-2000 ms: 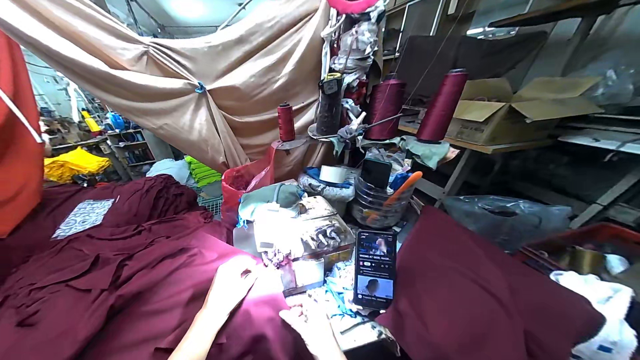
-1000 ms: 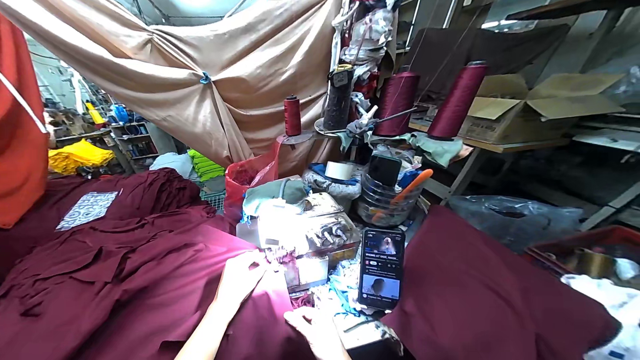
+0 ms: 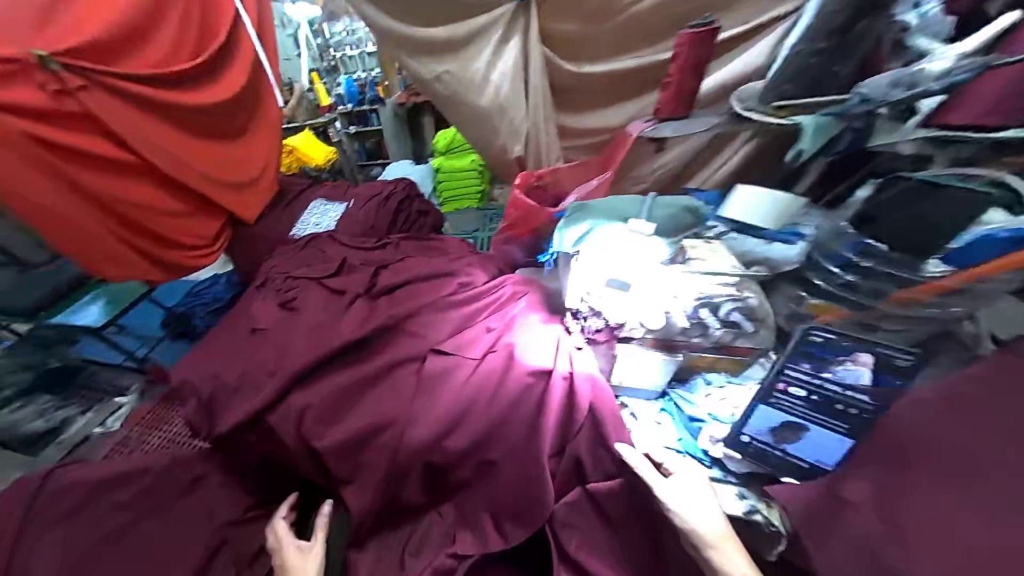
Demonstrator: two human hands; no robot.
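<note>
Maroon fabric lies in a large rumpled heap across the middle. Low in the view, my left hand has thumb and fingers apart beside a dark gap in the cloth, with nothing seen between them. My right hand reaches over the right edge of the fabric, left of a smartphone with a lit screen; its fingertips are near the cloth, and whether they hold it cannot be told. The lit sewing machine, partly covered, stands beyond, with pale blue scraps below it.
An orange-red cloth hangs at the left and a beige curtain behind. A red thread cone stands at the back. A red bag, a white tape roll and a stack of green fabric are farther off.
Both hands were by the machine at the fabric's edge; my left hand has moved away, left and toward me. The view has swung left and down.
</note>
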